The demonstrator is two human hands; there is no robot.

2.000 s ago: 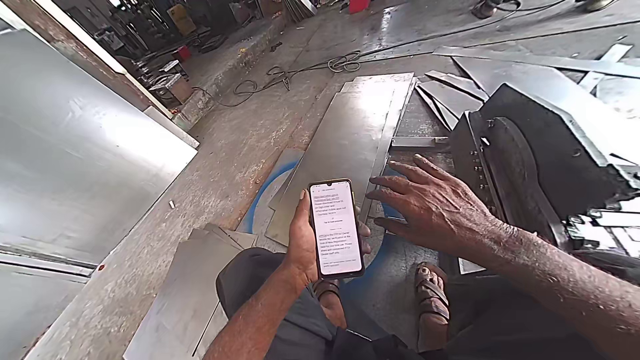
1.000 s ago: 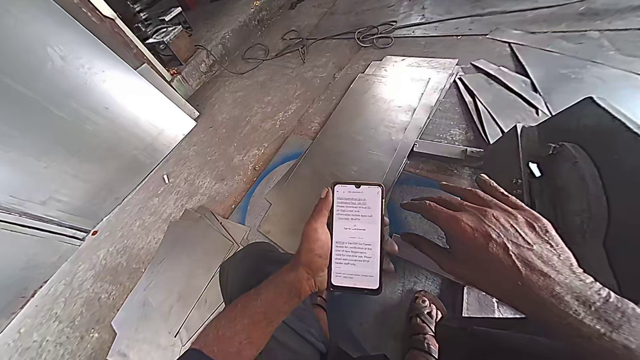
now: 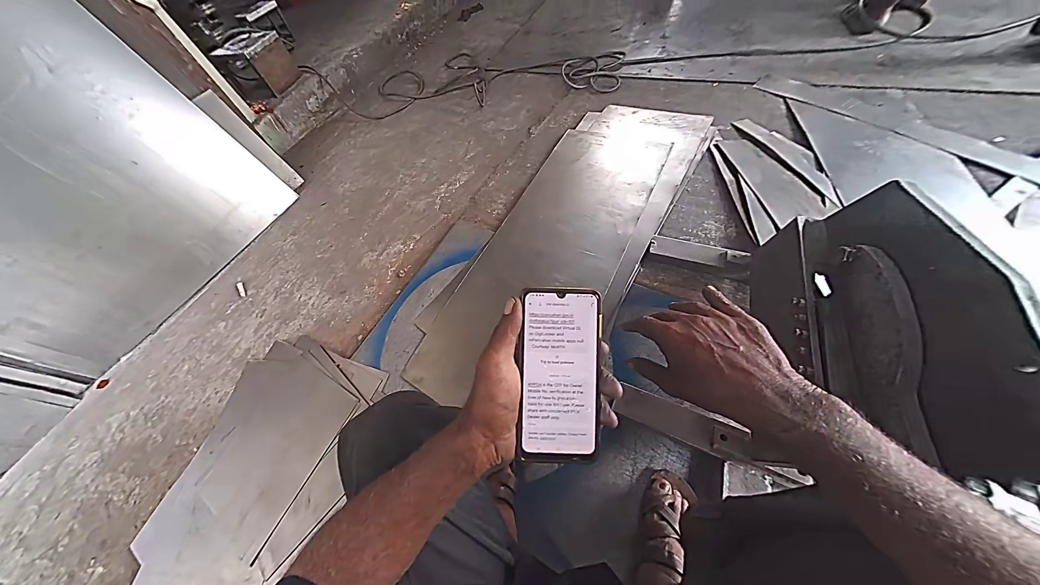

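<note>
My left hand (image 3: pixel 497 386) holds a smartphone (image 3: pixel 561 374) upright, its thumb along the left edge and its fingertips showing past the right edge. The lit screen bears writing. My right hand (image 3: pixel 715 349) hovers to the right of the phone with its fingers spread and holds nothing. Beyond the phone lies a stack of long flat metal sheets (image 3: pixel 569 211). A metal bar (image 3: pixel 682 418) passes below my right hand. Further right stands a dark metal machine part or housing (image 3: pixel 918 309), with a row of bolts on its near side.
More cut metal sheets (image 3: pixel 252 455) lie on the floor at the lower left, and a large sheet (image 3: pixel 122 179) stands at the left. Narrow offcuts (image 3: pixel 772 179) lie at the upper right. A black cable (image 3: pixel 593 71) coils across the floor. My sandalled foot (image 3: pixel 665 520) is below.
My left hand still holds the phone, and my right hand stays spread beside it. Neither hand has plainly taken or let go of anything. The view has shifted.
</note>
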